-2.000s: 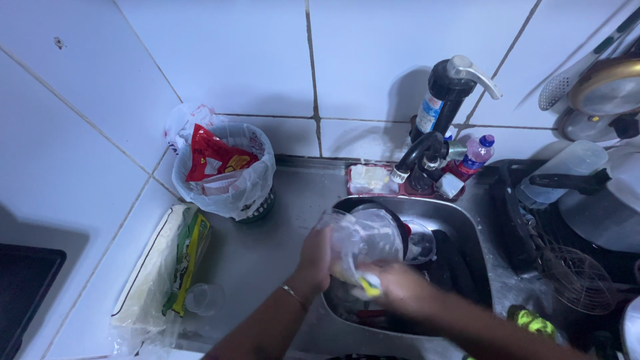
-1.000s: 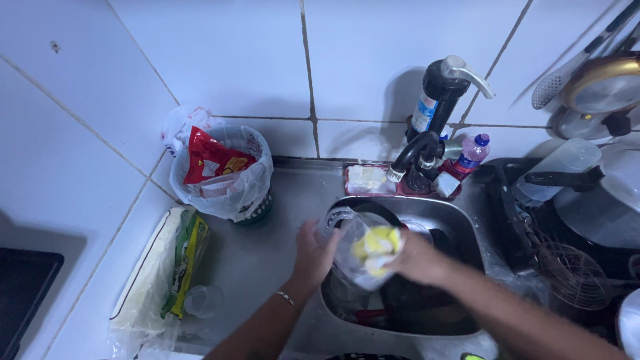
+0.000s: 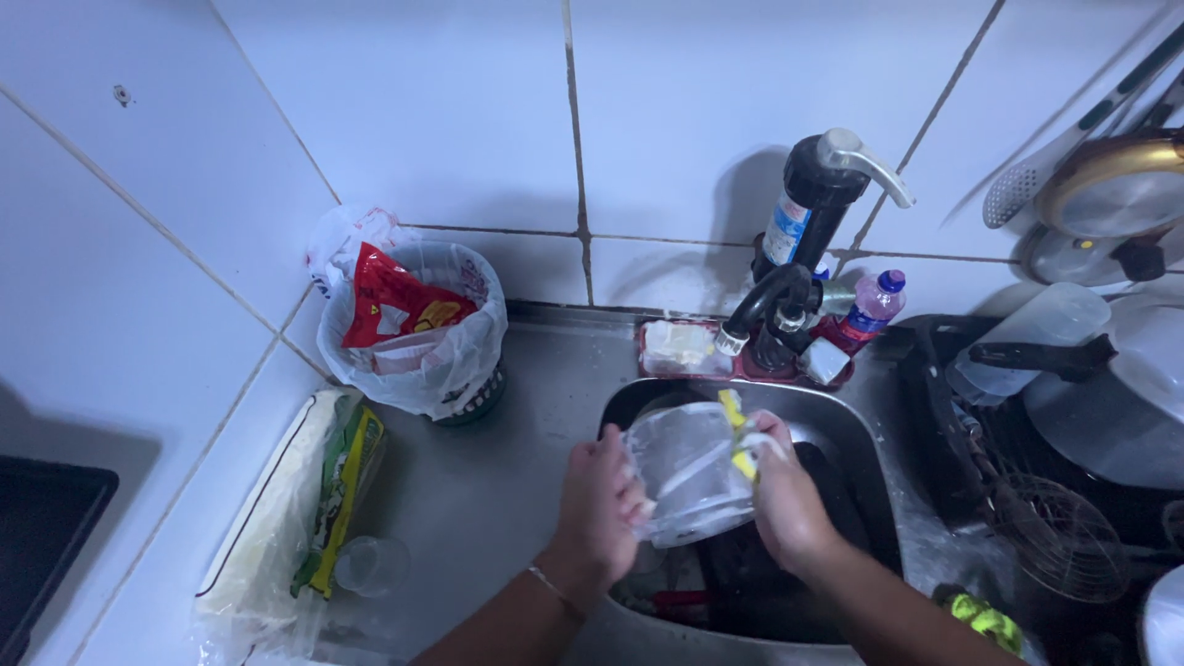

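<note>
A clear plastic container (image 3: 689, 467), streaked with suds, is held on its side over the steel sink basin (image 3: 888, 490). My left hand (image 3: 601, 499), with a thin bracelet at the wrist, grips its left end. At the other end my right hand (image 3: 782, 490) holds a yellow and white sponge (image 3: 738, 435) against the rim. Beneath the container lie dark cookware (image 3: 823, 518) and a red-handled utensil (image 3: 680, 598) in the basin. The black faucet (image 3: 768, 301) stands just behind; no water is seen running from it.
A lined waste bin (image 3: 416, 388) holds a red wrapper (image 3: 398, 296). Left on the counter are a green and yellow package (image 3: 338, 499) and a clear cup (image 3: 372, 566). A red soap tray (image 3: 647, 351) and a pink bottle (image 3: 874, 305) sit behind the basin. A dish rack (image 3: 925, 388) holds pots at right.
The container has turned in my hands, and the sponge has moved from over its middle a second ago to the rim at its right end.
</note>
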